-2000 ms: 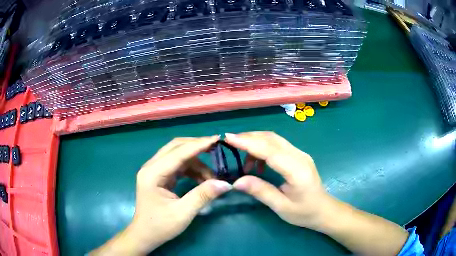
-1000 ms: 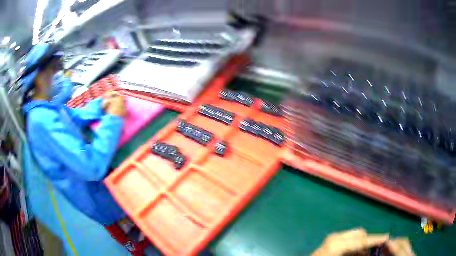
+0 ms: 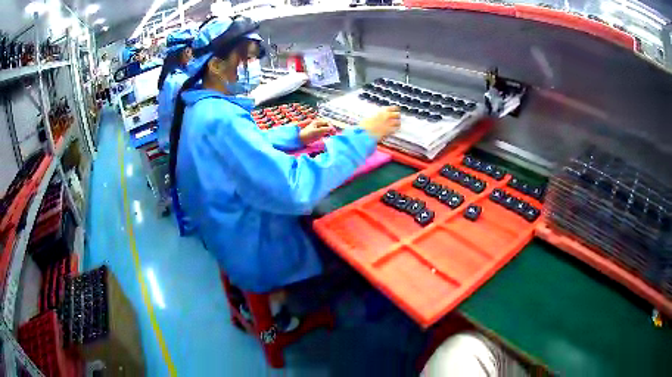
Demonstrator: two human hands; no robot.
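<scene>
Neither of my hands can be made out. The red plastic tray [image 3: 420,254] lies nearest in front, partly over the bench edge. Rows of small black units [image 3: 443,193] stand in its far compartments, with one single black unit [image 3: 472,212] apart from the rows. The near compartments hold nothing. The stack of clear blister trays [image 3: 611,213] with black parts stands at the right on a red support [image 3: 600,263]. A small yellow thing [image 3: 657,318] shows at the right edge.
A coworker in a blue smock [image 3: 243,177] sits at left on a red stool [image 3: 258,324], an arm reaching to a white tray stack [image 3: 413,121]. Green benchtop [image 3: 567,316] lies at lower right. A pale rounded shape [image 3: 463,357], unclear, is at the bottom. Shelves [image 3: 44,169] line the far left.
The view has swung left, away from the work area. My hands, earlier around a black piece, have left the picture. The coworker, aisle and shelves have come into view.
</scene>
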